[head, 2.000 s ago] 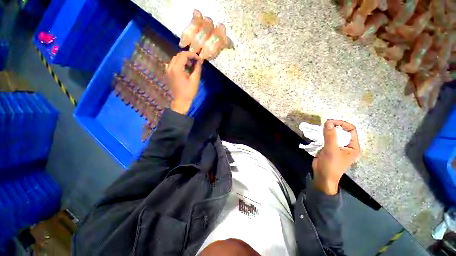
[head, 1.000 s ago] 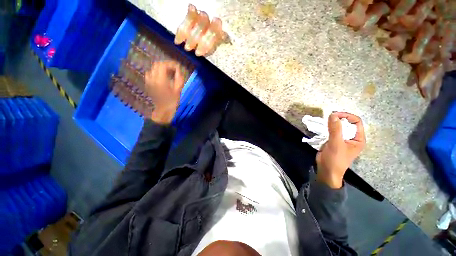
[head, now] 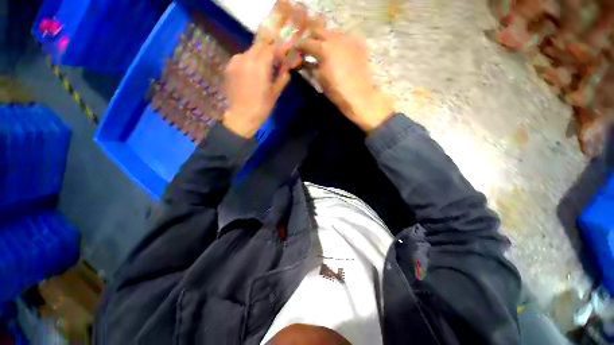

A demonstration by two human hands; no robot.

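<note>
My left hand (head: 252,84) and my right hand (head: 343,71) are together at the bench edge, at the top centre, both blurred. They touch or lie right beside the amber-pink soft-plastic pieces (head: 284,23) lined up there. A small bit of white wad (head: 310,60) shows at my right fingers, which are bent around it. Whether my left fingers grip a piece cannot be told. The blue tray (head: 128,162) left of the bench holds rows of brown pieces (head: 192,84) with dark bands.
The loose pile of amber-brown pieces (head: 572,60) lies on the speckled bench (head: 437,67) at upper right. A blue bin (head: 599,219) stands at far right. Stacked blue crates (head: 33,162) stand at left. A crate with pink contents (head: 50,28) is at upper left.
My right hand has moved up and left along the bench with the white wad to the lined-up pieces. My left hand has moved from over the tray to the same pieces.
</note>
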